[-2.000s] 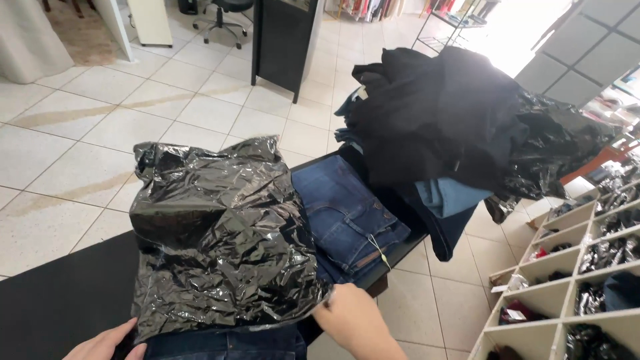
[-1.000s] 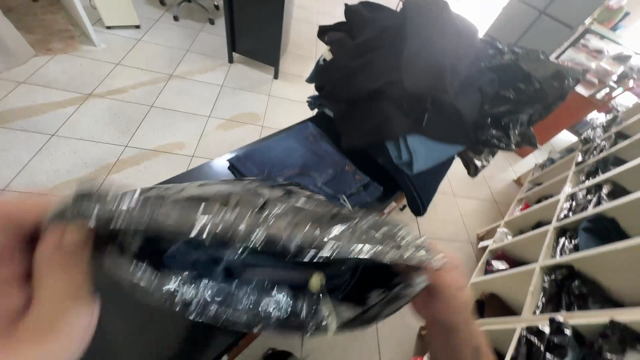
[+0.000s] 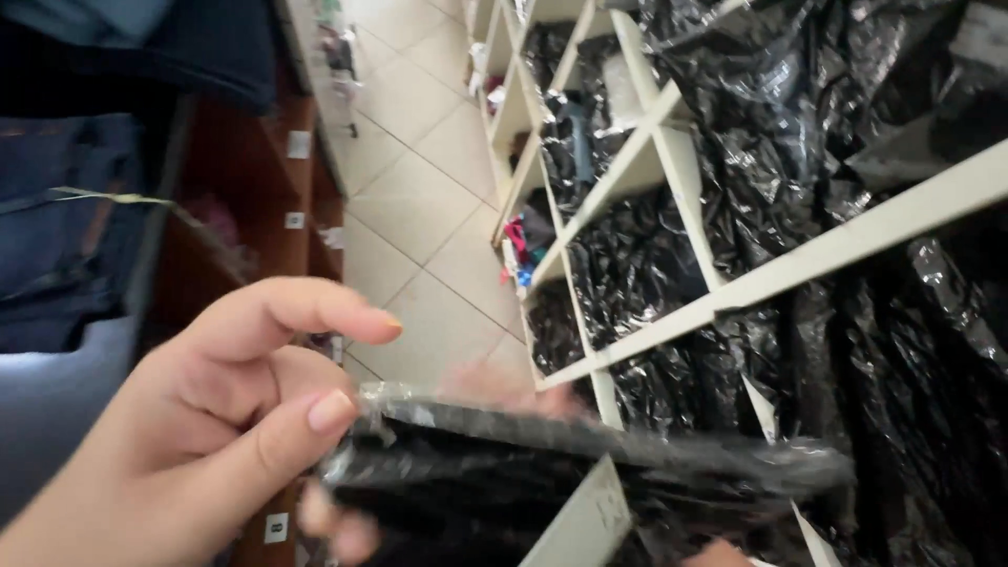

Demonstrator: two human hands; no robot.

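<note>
My left hand [image 3: 236, 417], coming from the lower left, has its thumb and bent fingers at the left corner of a black plastic bag [image 3: 488, 457], the index finger raised clear of it. The bag stretches to the right across the lower middle, blurred by motion. Blurred fingers of my right hand [image 3: 512, 390] show behind the bag's upper edge, and a fingertip shows at the bottom edge; its grip is mostly hidden. Folded blue jeans [image 3: 55, 244] with a pale tag string [image 3: 118, 197] lie at the left.
A white cubby shelf [image 3: 835, 256] fills the right side, its compartments holding black plastic-wrapped bundles [image 3: 638, 260]. Reddish-brown shelving [image 3: 268, 157] with small labels stands under the jeans. Tiled floor [image 3: 425, 213] runs between the two. Dark garments [image 3: 181, 55] lie at the upper left.
The view has swung right and down to the cubby shelf. The black bag, spread flat over jeans two seconds ago and lifted a second ago, is now held in front of the shelf.
</note>
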